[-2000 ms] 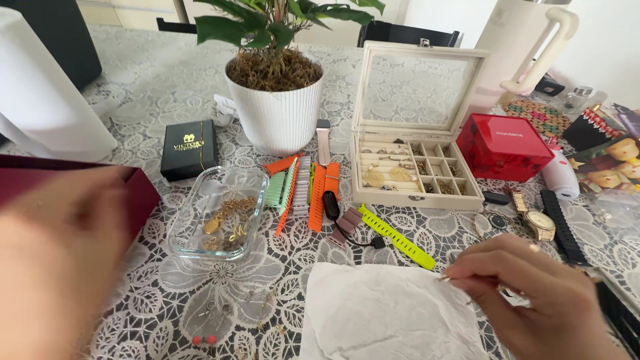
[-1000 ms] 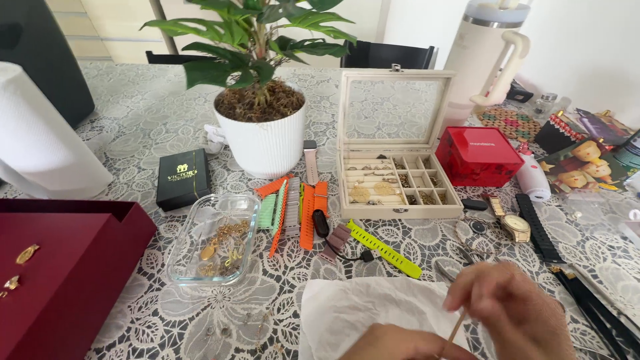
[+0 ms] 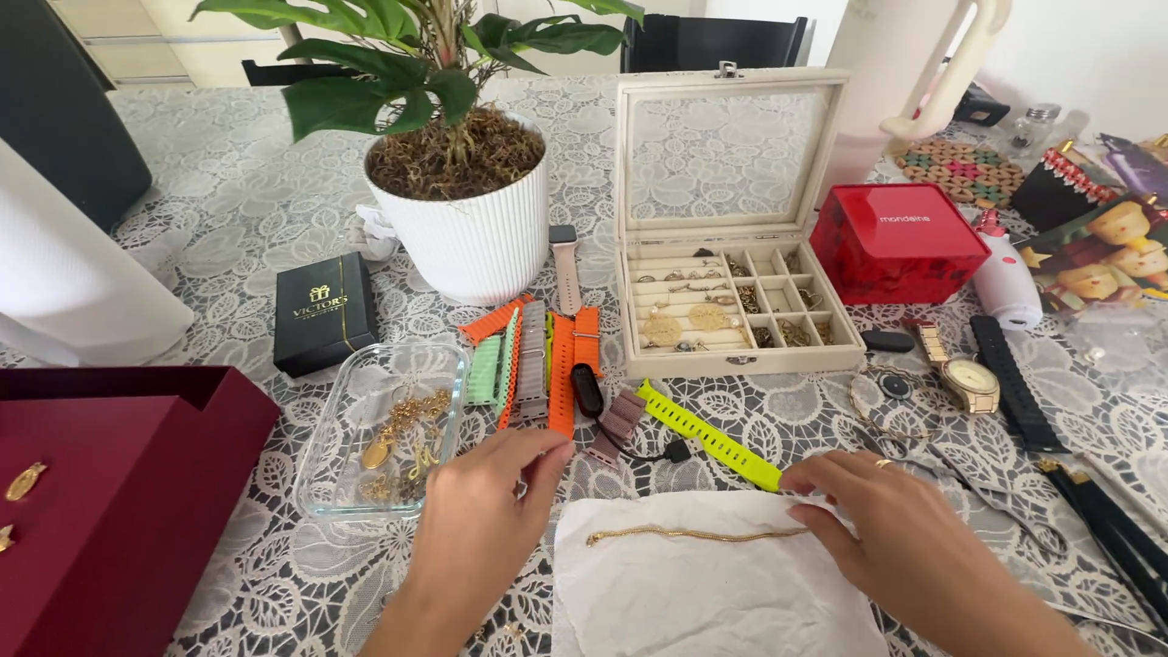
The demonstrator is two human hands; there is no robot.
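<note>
A thin gold chain bracelet (image 3: 693,534) lies stretched across a white paper sheet (image 3: 721,593). My right hand (image 3: 876,529) is at the chain's right end, thumb and forefinger apart, the forefinger near a neon yellow watch strap (image 3: 712,436). Whether the fingers touch the chain is hard to tell. My left hand (image 3: 497,511) hovers between the sheet and a glass dish (image 3: 315,456) of gold jewellery, thumb and forefinger close together by an orange watch strap (image 3: 562,374); no object shows between them. Behind stands an opened cream jewellery box (image 3: 684,367) with rings and chains in its compartments.
A maroon box (image 3: 210,484) stands at left, near a black gift box (image 3: 324,315) and a white plant pot (image 3: 470,228). On the right are a red box (image 3: 894,242), a gold wristwatch (image 3: 969,381), scissors (image 3: 981,493) and a black strap (image 3: 1013,383).
My hands, close together over the white sheet a second ago, are now apart, the left one having moved left. The gold chain now shows laid out on the sheet.
</note>
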